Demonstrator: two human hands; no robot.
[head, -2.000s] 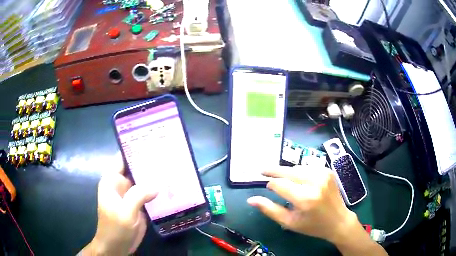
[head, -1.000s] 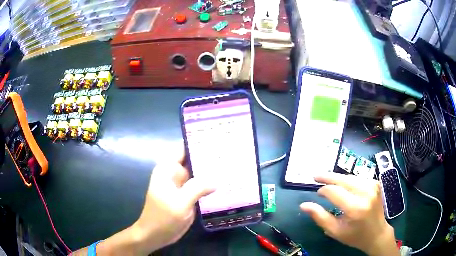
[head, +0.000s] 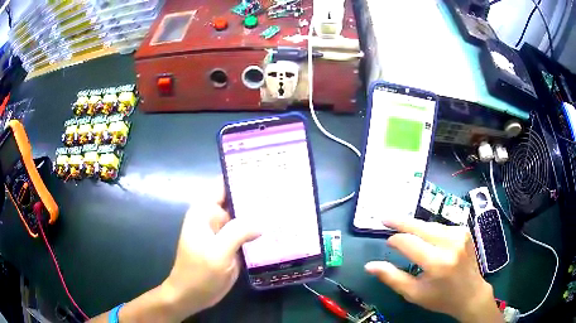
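My left hand [head: 205, 262] holds a smartphone in a dark blue case [head: 273, 195], its thumb over the lower left of the pink-topped white page. A second smartphone [head: 395, 161] lies on the bench to its right, with a white screen and green block. My right hand [head: 439, 265] holds nothing; its fingers are apart, and its index fingertip is at the second phone's bottom edge. A small green board [head: 333, 248] shows partly behind the held phone. Red and black clips [head: 335, 306] sit at a small board at the bottom edge.
Three rows of boards with yellow transformers [head: 95, 134] lie left, beside an orange-edged multimeter [head: 28, 183]. A dark red test box [head: 189, 82] and a pale-topped instrument [head: 420, 50] stand behind. A silver and black device [head: 490, 233], white-and-green boards [head: 443, 203] and a fan [head: 527, 167] are right.
Since the first frame the view has swung left, bringing more of the multimeter into view. Both hands and phones appear further right in the picture. My left hand keeps its hold.
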